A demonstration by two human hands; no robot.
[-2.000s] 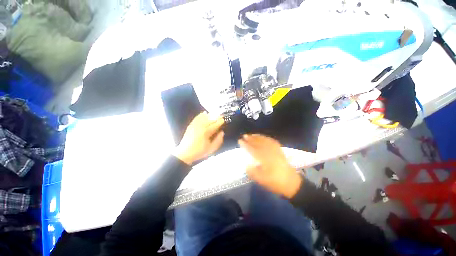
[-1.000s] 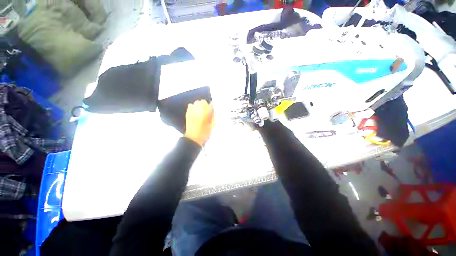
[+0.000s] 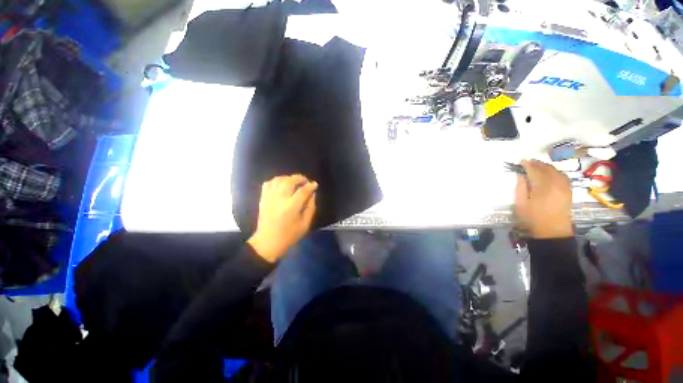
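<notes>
A black fabric panel [image 3: 314, 127] lies flat on the white table, left of the needle area [image 3: 460, 105] and apart from it. My left hand [image 3: 284, 213] pinches the panel near its front edge, fingertips together. My right hand [image 3: 545, 198] is at the right, closed around small dark thread snips [image 3: 518, 169] whose tip points left. The sewing machine [image 3: 573, 78] stands behind with its blue stripe. A second black piece [image 3: 225, 46] lies at the far left of the table.
Red and orange handles [image 3: 601, 183] lie beside a dark bundle [image 3: 636, 176] at the right. A blue crate [image 3: 101, 179] and plaid garments [image 3: 34, 112] are at the left. Black cloth [image 3: 142, 292] hangs at the near left. A red stool [image 3: 636, 329] stands at the lower right.
The black panel has moved from the needle area to the left and now lies spread towards the table's front edge. My right hand has moved right and taken hold of the snips.
</notes>
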